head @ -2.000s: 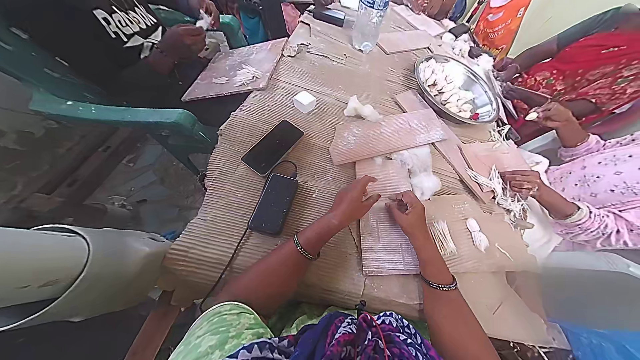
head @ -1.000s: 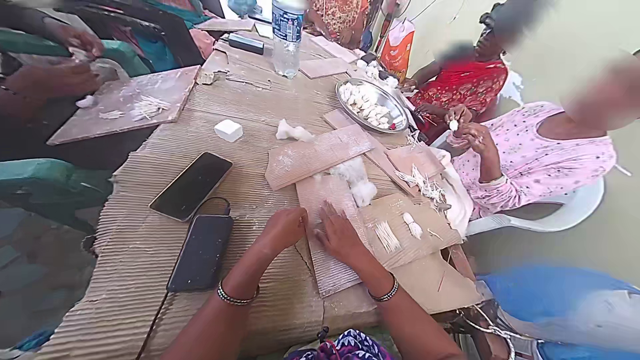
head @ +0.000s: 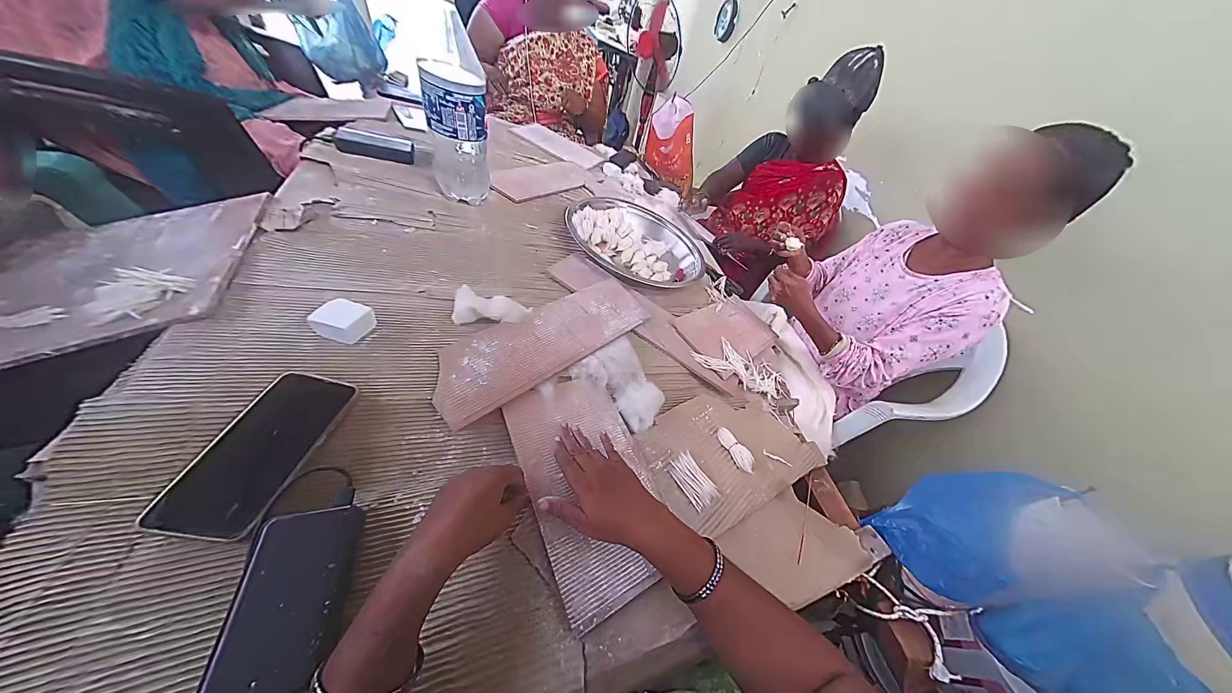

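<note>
My right hand (head: 599, 489) lies palm down with fingers apart on a ridged, powder-dusted board (head: 602, 568). Just left of it, my left hand (head: 486, 502) is curled at the board's edge; whether anything is between its fingers is hidden. A second ridged board (head: 539, 348) lies across the top of the first. White cotton wool (head: 621, 380) sits beyond my right hand, beside both boards. On a cardboard piece (head: 770, 452) to the right rest a row of thin white cotton wicks (head: 693, 481) and a tied white bundle (head: 735, 449).
Left of my hands lie a smartphone (head: 248, 457) and a dark power bank (head: 284, 602) joined to a cable. Farther off are a white block (head: 342, 320), a plastic bottle (head: 460, 144) and a steel plate (head: 679, 252) of white pieces. Several people sit around the table.
My right hand has gone from bent fingers near my left hand to lying flat on the board. The view has swung toward the right side of the table.
</note>
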